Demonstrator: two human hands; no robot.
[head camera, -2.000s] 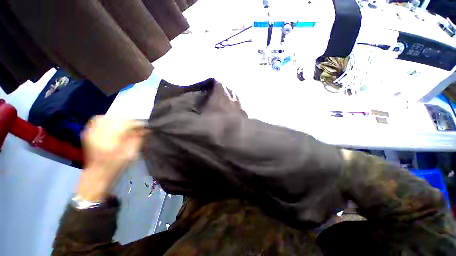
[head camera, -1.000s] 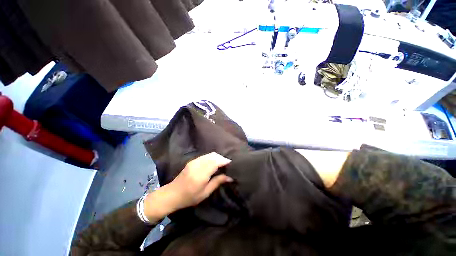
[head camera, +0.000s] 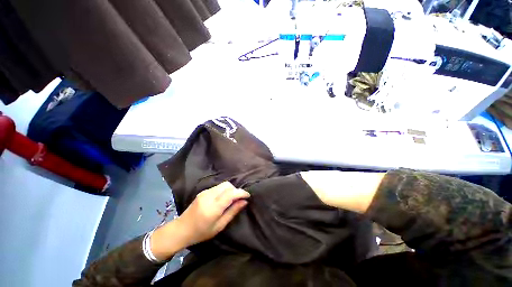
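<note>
The dark brown garment (head camera: 280, 224) lies over my lap, and its upper end rests against the front edge of the white table. A pale twisted cord or tape (head camera: 225, 128) lies on that end. My left hand (head camera: 205, 216) pinches the cloth between thumb and fingers near the middle. My right forearm (head camera: 345, 190) reaches into the garment from the right; the right hand is hidden under the cloth, so its grip does not show.
The white machine table (head camera: 185, 101) bears the sewing machine (head camera: 415, 61), thread snips (head camera: 384, 133) and small brown swatches (head camera: 416, 136). Hanging brown pieces (head camera: 135, 56) fill the upper left. A red pipe (head camera: 56, 162) and a dark blue bundle (head camera: 78, 129) are at left.
My left hand has come from the far left onto the middle of the garment and pinches it. The garment's upper end has dropped towards the table edge. My right forearm now shows bare, inside the cloth.
</note>
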